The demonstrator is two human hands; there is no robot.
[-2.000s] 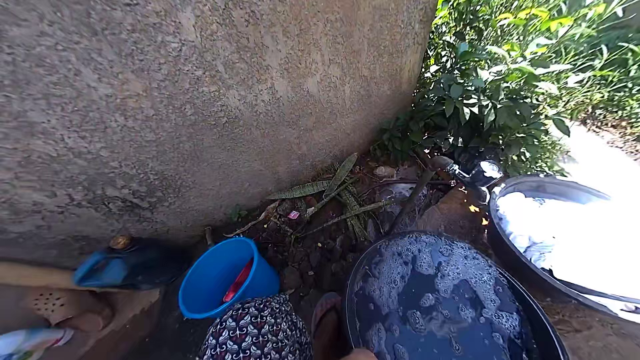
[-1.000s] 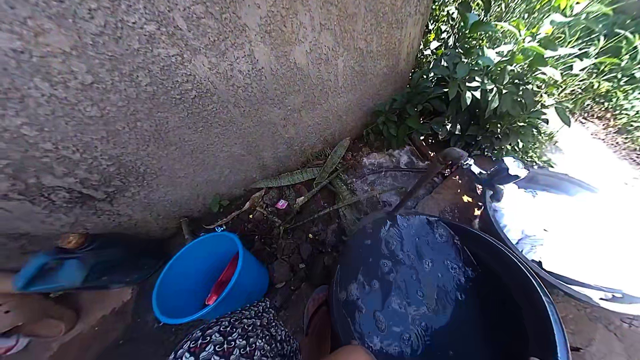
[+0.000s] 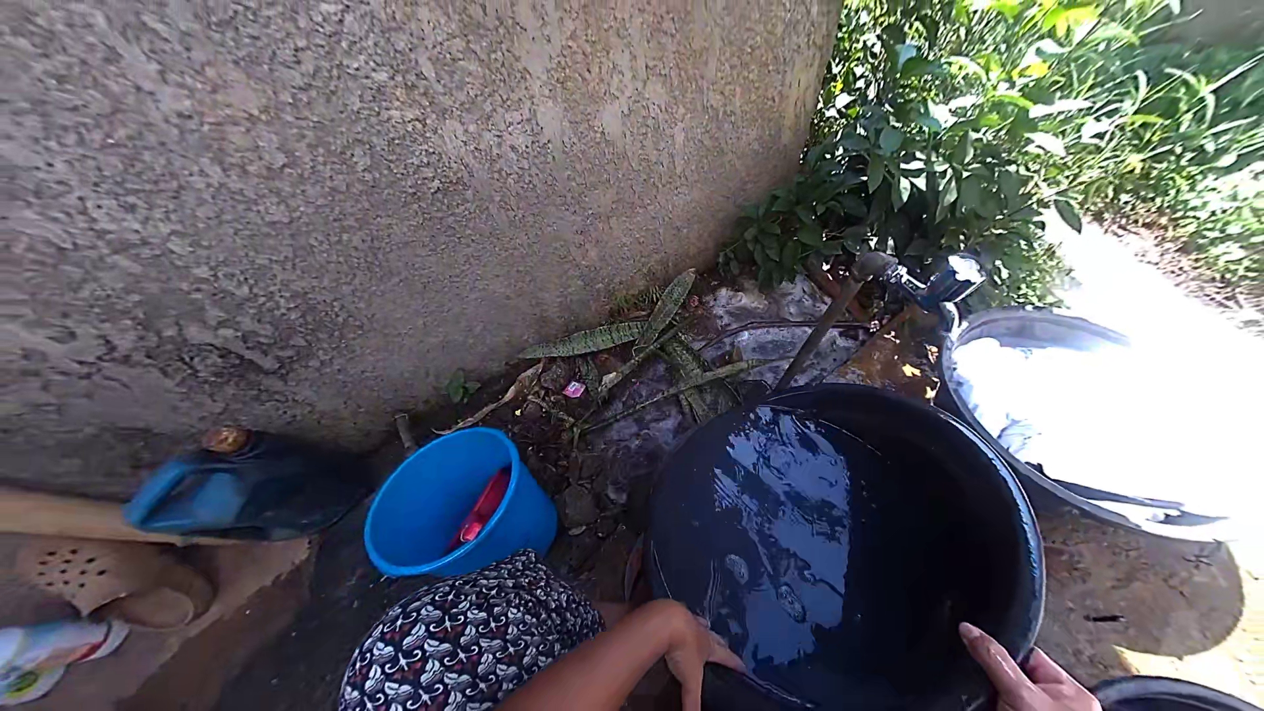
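Note:
A large black basin (image 3: 918, 494) stands tilted toward the wall, its wet inside facing me with a thin sheet of water and small foam patches. My left hand (image 3: 696, 657) grips its near left rim. On the near right rim my right hand (image 3: 1022, 676) holds on, the fingers over the edge and partly inside. A blue plastic bucket (image 3: 538, 518) with a red object (image 3: 484, 509) in it stands left of the basin, beside my patterned clothing.
A standpipe tap (image 3: 928, 281) rises behind the basin. At right is a basin of white cloth (image 3: 1047, 415); another dark rim (image 3: 1170, 691) shows below. A blue jerrycan (image 3: 247, 489), a clog (image 3: 109, 583) and a rough wall (image 3: 444, 178) lie left and behind; plants (image 3: 918, 148) grow beyond.
The black basin has been tipped up, and its foamy water has mostly gone from view. Both my hands now show on its rim.

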